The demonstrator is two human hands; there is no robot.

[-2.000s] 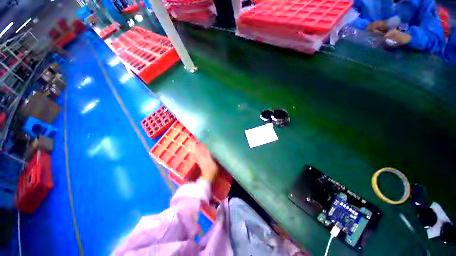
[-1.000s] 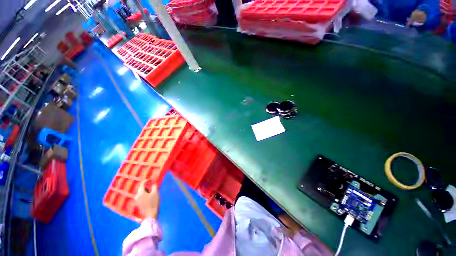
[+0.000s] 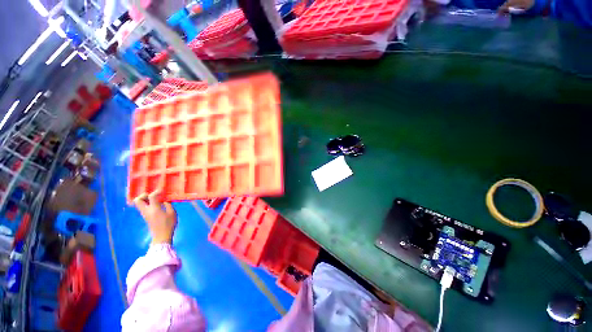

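Note:
My left hand [image 3: 156, 217] grips the lower left corner of an empty red-orange tray [image 3: 208, 139] with a grid of square pockets. The tray is raised and tilted up, slightly blurred, over the floor and the bench's left edge. My right hand is not in view. On the bench lie a black test fixture board [image 3: 406, 230] with a blue circuit board [image 3: 456, 255], a white USB cable [image 3: 444, 298] plugged into it, a cluster of black modules [image 3: 346, 145] and a white paper slip [image 3: 332, 173].
More red trays [image 3: 243, 227] sit low beside the bench edge. A tape roll [image 3: 515, 202], black discs [image 3: 574, 233], a thin stick and a silvery disc [image 3: 565, 310] lie right. Wrapped red trays [image 3: 344, 26], a post and a person's hand [image 3: 517, 6] are at the back.
My left hand has lifted the tray from low beside the bench up and forward, turning its pocketed face toward me. The view has shifted slightly. The silvery disc at lower right now shows more fully.

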